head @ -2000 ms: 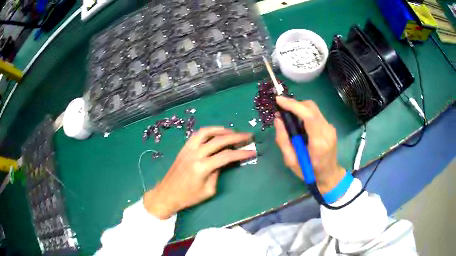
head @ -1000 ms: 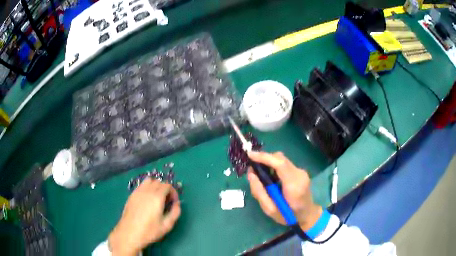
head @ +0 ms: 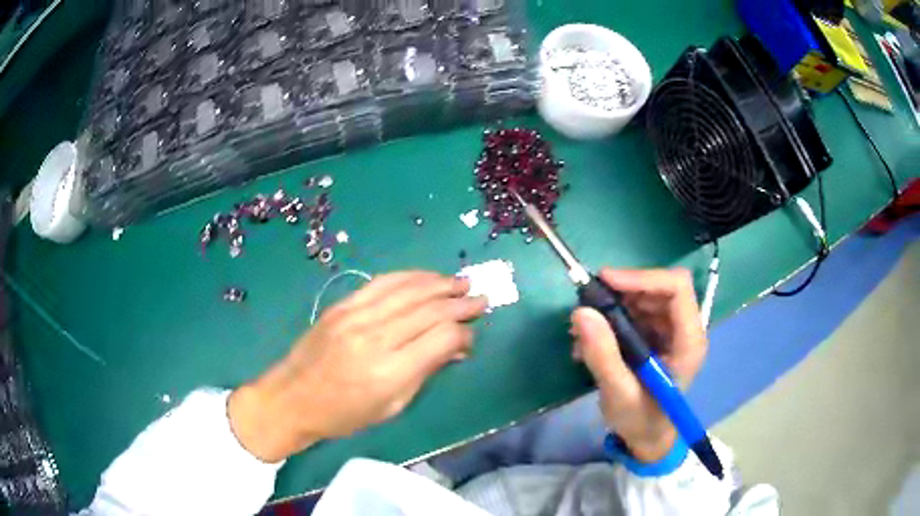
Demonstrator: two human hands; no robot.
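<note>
My right hand (head: 646,343) holds the blue and black soldering iron (head: 646,363); its metal tip points up and left at the near edge of the dense pile of dark red components (head: 516,176). The small silvery-white circuit board (head: 491,284) lies flat on the green mat. My left hand (head: 373,348) is palm down at the board's left side, its fingertips touching or covering that edge. Whether its fingers pinch anything is hidden. A thin strand of solder wire (head: 328,287) curls out beside the back of my left hand. A looser scatter of reddish-silver components (head: 272,210) lies farther left.
Stacked clear blister trays (head: 303,86) stand beyond the hands. A white tub with silvery bits (head: 593,81) and a black fan (head: 731,136) stand at the right, with the blue soldering station (head: 782,35) behind. Another white tub (head: 61,191) is at the left. Cables run near the fan.
My left hand has moved right from the loose component scatter to the board. The soldering iron's tip is now nearer the pile's front. The view has shifted.
</note>
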